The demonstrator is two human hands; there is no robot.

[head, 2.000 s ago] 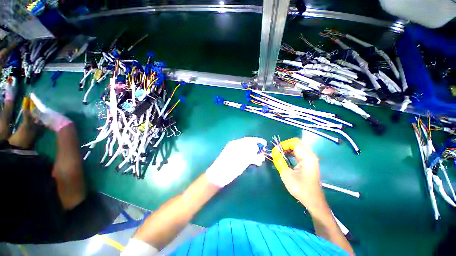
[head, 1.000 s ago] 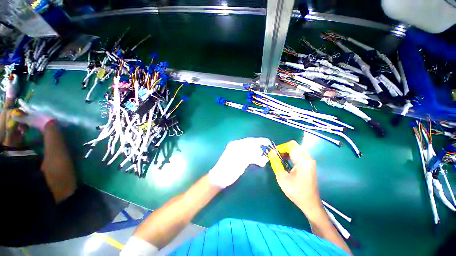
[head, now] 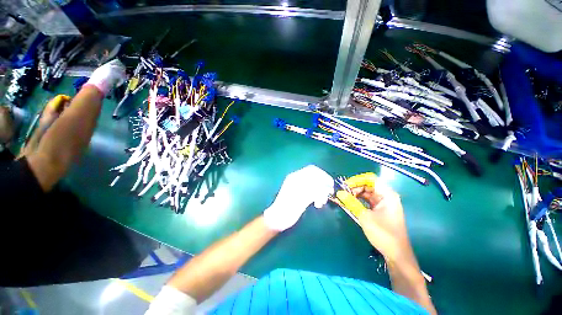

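Observation:
My left hand (head: pixel 302 195), in a white glove, is closed at the fingertips over something small; the blue plug seen there earlier is hidden now. My right hand (head: pixel 373 206), with yellow covers on thumb and fingers, pinches thin loose wires (head: pixel 342 184) of a wire harness just right of my left fingertips. The two hands nearly touch. White sleeve ends of the harness (head: pixel 426 276) show beyond my right forearm. Wire tips and any small connector between the fingers are too small to tell.
Straight harnesses (head: pixel 376 146) with blue plugs lie beyond my hands. A tangled harness pile (head: pixel 175 141) lies left, a rear pile (head: pixel 419 101) right of the metal post (head: pixel 353 55). More harnesses (head: pixel 533 215) lie far right. A neighbour's gloved hand (head: pixel 107 77) reaches in at left.
The view has shifted slightly, so bench items sit further right. The blue plug at my left fingertips is no longer visible. The neighbour's gloved hand has moved up towards the back rail.

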